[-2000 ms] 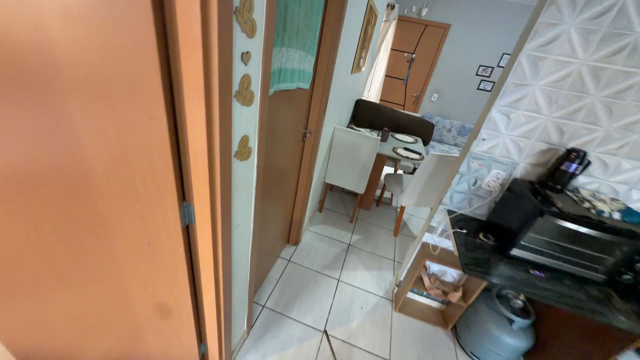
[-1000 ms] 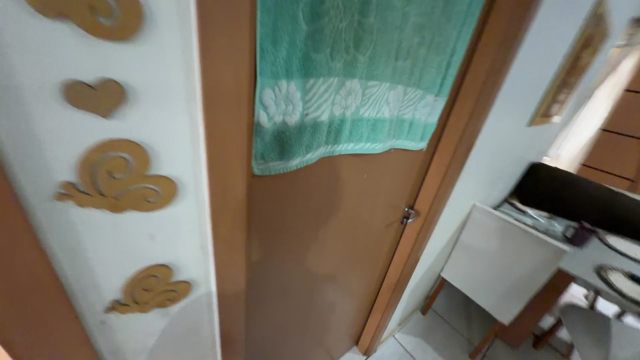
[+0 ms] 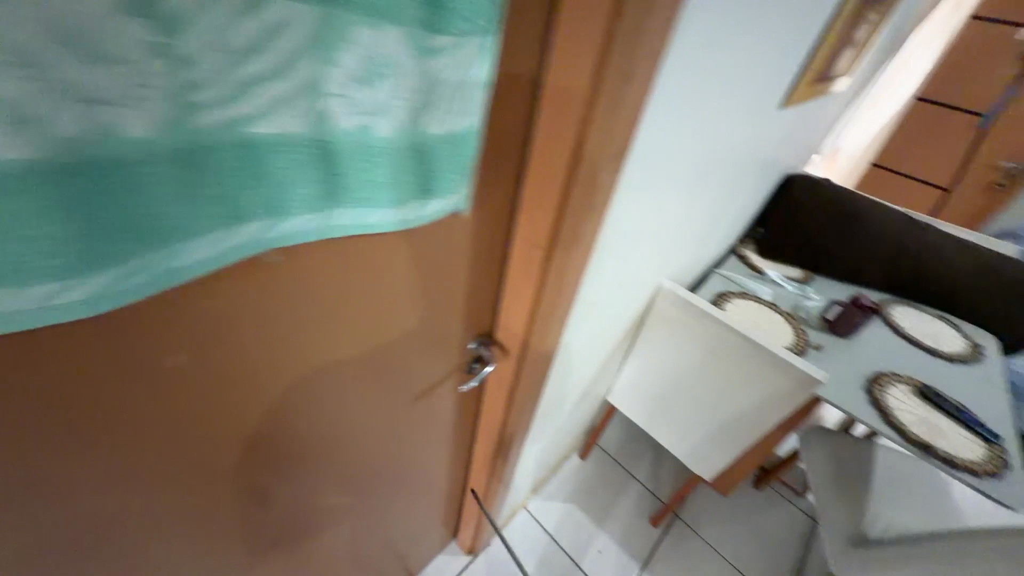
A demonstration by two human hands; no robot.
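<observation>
Neither my left hand nor my right hand shows in the head view. Closest in front is a brown wooden door (image 3: 320,400), which stands shut in its frame. A green towel (image 3: 320,176) with a pale pattern hangs over its upper part. The metal door handle (image 3: 480,364) sits at the door's right edge, with no hand on it. A thin dark strip of unclear kind crosses the bottom of the view near the door frame.
To the right stands a dining table (image 3: 860,360) with round placemats, a dark red mug (image 3: 850,315) and a dark long object on one mat. White chairs (image 3: 712,384) and a dark bench back (image 3: 896,240) surround it. A framed picture (image 3: 840,52) hangs on the wall.
The view has moved in toward the towel-hung door and turned right; the wall butterflies, the oven and the gas cylinder seen earlier are out of view. No hand appears in any frame.
</observation>
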